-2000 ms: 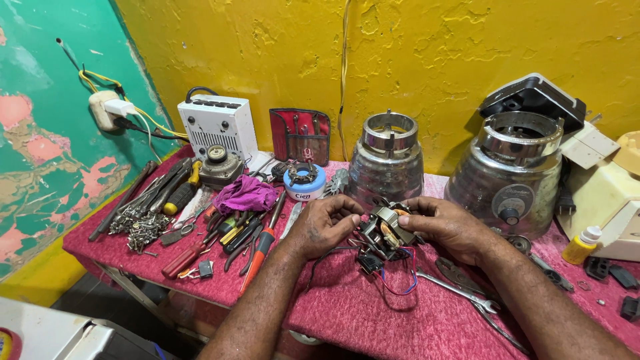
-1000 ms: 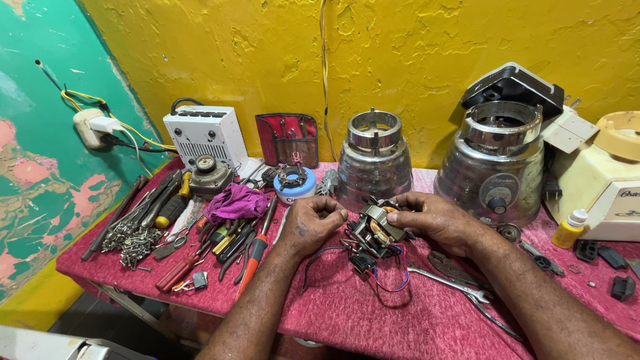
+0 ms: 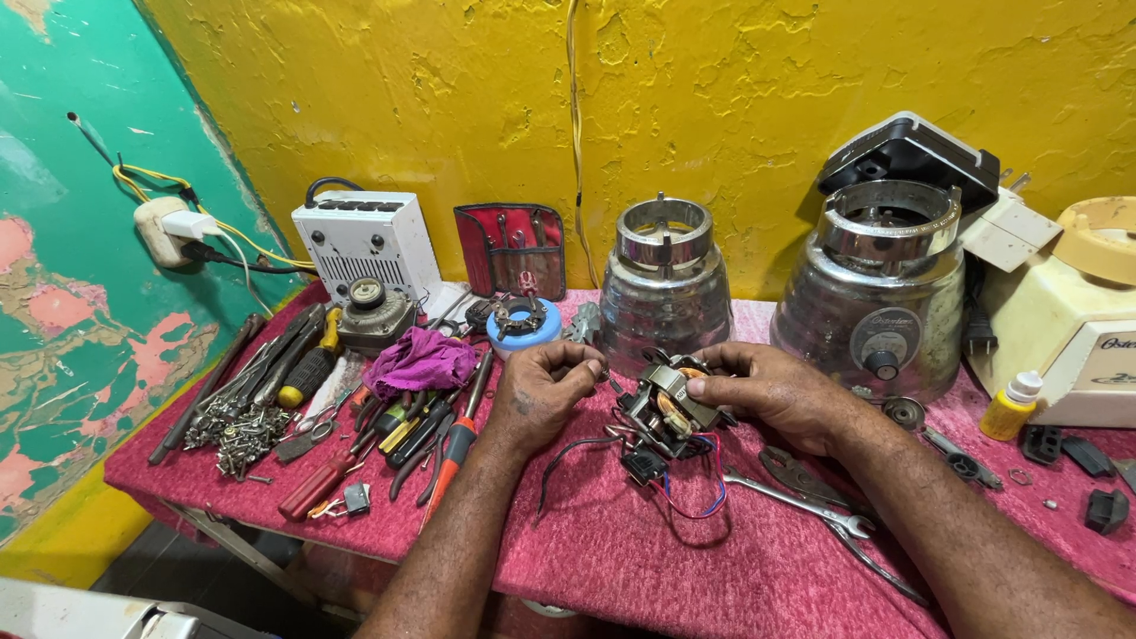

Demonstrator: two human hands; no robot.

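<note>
My right hand [image 3: 772, 390] grips an electric motor [image 3: 670, 399] with copper windings, its thumb on the metal core. Black, red and blue wires [image 3: 710, 497] hang from the motor toward the pink cloth. At the motor's left side, my left hand [image 3: 550, 390] pinches a small dark part that looks like a spring [image 3: 606, 368] between thumb and forefinger. A combination wrench [image 3: 799, 504] and pliers [image 3: 803, 475] lie right of the motor, near my right forearm. Behind the motor stands a metal blender base [image 3: 666, 284].
A second chrome blender base [image 3: 874, 302] and a cream one [image 3: 1083, 337] stand at the right, near a yellow bottle [image 3: 1012, 406]. Screwdrivers [image 3: 319, 484], loose screws [image 3: 240, 444], a purple rag [image 3: 422, 362] and a blue round container [image 3: 524, 327] lie at the left. A white box [image 3: 368, 240] stands behind.
My left hand has drawn slightly away from the motor, and the small dark part now shows at its fingertips. My right hand keeps its hold on the motor.
</note>
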